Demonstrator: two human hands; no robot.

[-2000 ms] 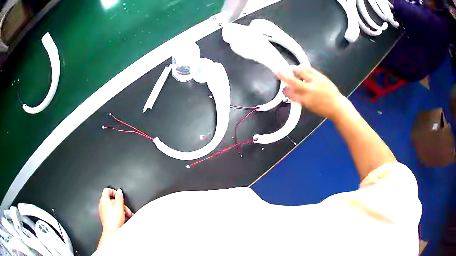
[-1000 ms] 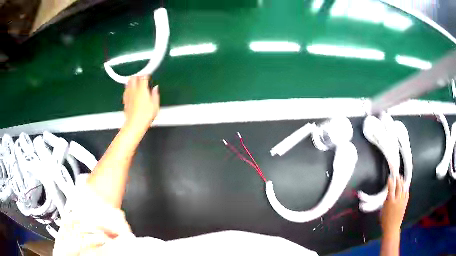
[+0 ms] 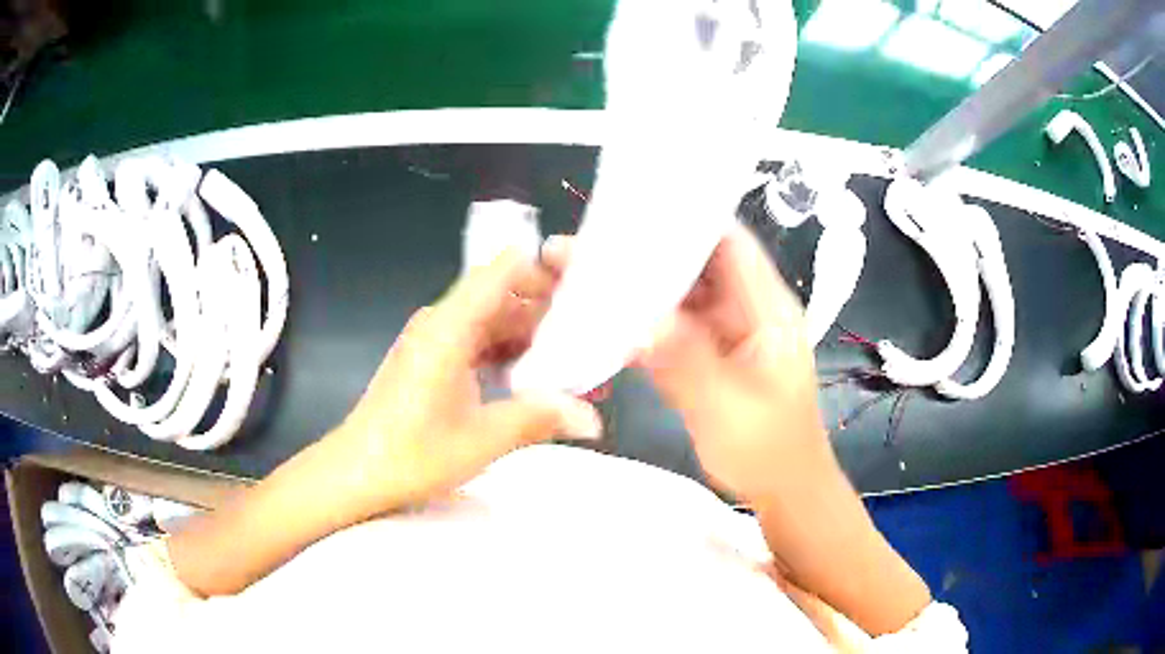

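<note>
A white curved neck fan arm [image 3: 658,179] is held up in front of me, its wide rounded head at the top and its narrow part down between my hands. My left hand [image 3: 466,364] is around the lower end, with a blurred white piece [image 3: 501,233] beside its fingers; whether it is part of the same arm I cannot tell. My right hand [image 3: 735,358] grips the arm from the right, its fingers partly hidden behind it. Short bits of red wire show near the fingers.
A pile of arms [image 3: 243,307] lies left on the black bench. A cardboard box [image 3: 32,537] with arms is lower left. A clear plastic holder [image 3: 792,192], another arm [image 3: 837,262] and paired arms [image 3: 990,300] lie right. A metal post [image 3: 997,109] slants over the green belt [image 3: 319,64].
My left hand has come back from the belt, and the single arm there is out of view. My right hand has left the paired arms. Both hands now hold an arm up close.
</note>
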